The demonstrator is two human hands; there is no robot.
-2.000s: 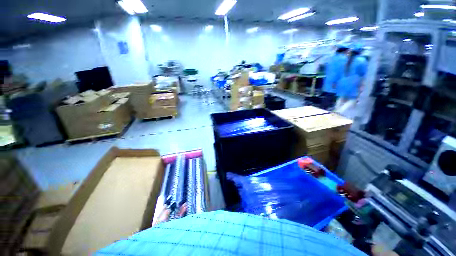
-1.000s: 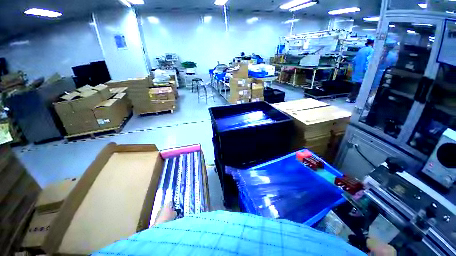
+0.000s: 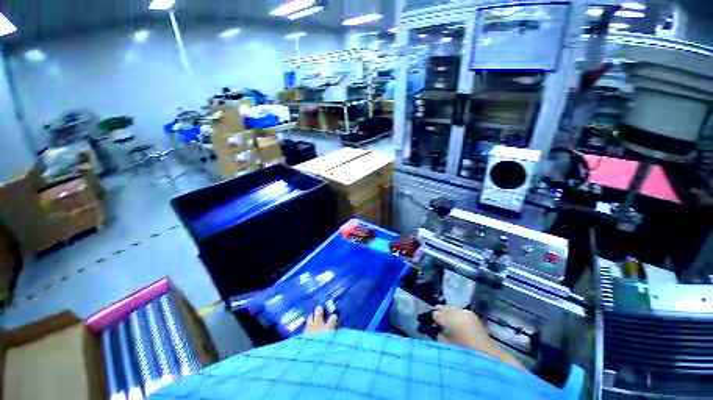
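Observation:
My left hand (image 3: pixel 320 320) shows only by its fingers above my sleeve, over the near part of the blue bin (image 3: pixel 381 306). Small dark things show at its fingertips, but I cannot tell what they are. Shiny clear film (image 3: pixel 313 289) lies in the bin. My right hand (image 3: pixel 457 324) is at the near side of the bench machine, its fingers bent at a small dark part; whether it grips the part is unclear. The machine's silver track (image 3: pixel 500 273) runs across the front of the pale control panel (image 3: pixel 539 254). Red blocks (image 3: pixel 404 247) sit at the bin's far edge.
An open carton of silvery striped tubes (image 3: pixel 152 344) stands at the lower left. A large black tote (image 3: pixel 262 234) is beyond the bin, with stacked cartons (image 3: pixel 363 191) beside it. A rack of dark parallel lines (image 3: pixel 657 351) is at the right. A glazed cabinet (image 3: pixel 469 109) stands behind the machine.
The view has turned right, bringing the control panel and rack into sight. My left hand has moved from the tube carton to the blue bin. My right hand shows more fully at the machine.

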